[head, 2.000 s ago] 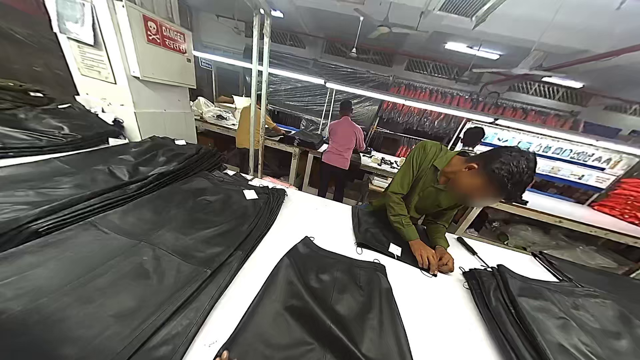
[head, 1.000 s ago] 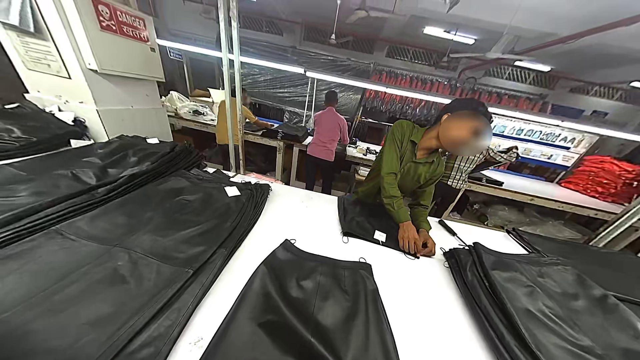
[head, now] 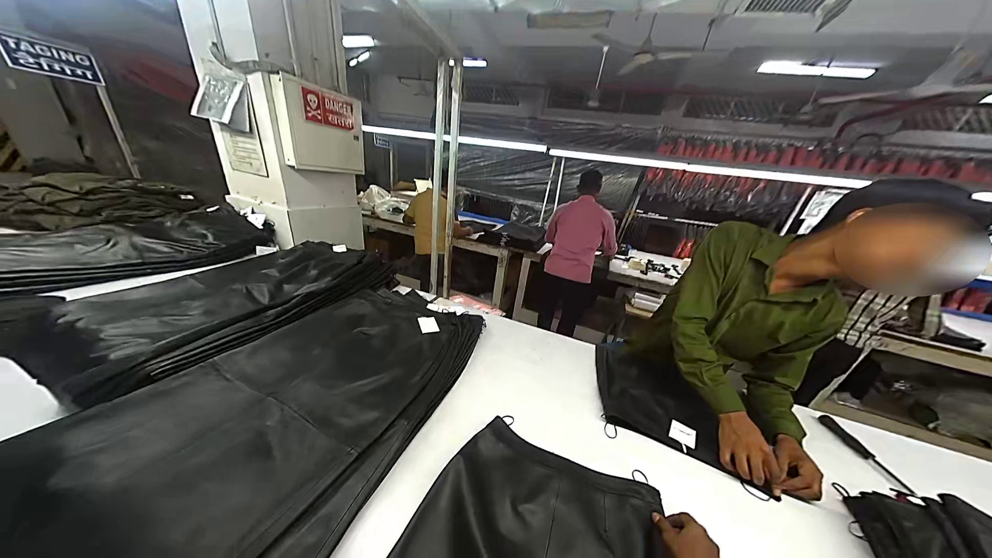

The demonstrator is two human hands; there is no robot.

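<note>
A black leather skirt point(head: 535, 496) lies on the white table with its waistband away from me and a thin loop at each end of the band. My right hand point(head: 686, 535) comes in from the bottom edge and pinches the right end of the waistband between thumb and curled fingers. My left hand is out of view. Across the table, a co-worker's two hands point(head: 771, 465) hold the edge of another black garment point(head: 659, 395), which bears a white tag point(head: 682, 434).
Stacks of black leather garments point(head: 310, 380) cover the left side. On the right lie a black-handled tool with a thin shaft point(head: 849, 438) and more black garments point(head: 907, 523). The co-worker in a green shirt point(head: 744, 310) leans over the far edge. Metal posts point(head: 446, 186) stand behind the table.
My right hand has come into view at the skirt's waistband. The view has swung left, bringing more of the left stacks in. The co-worker's hands remain at the other garment's edge.
</note>
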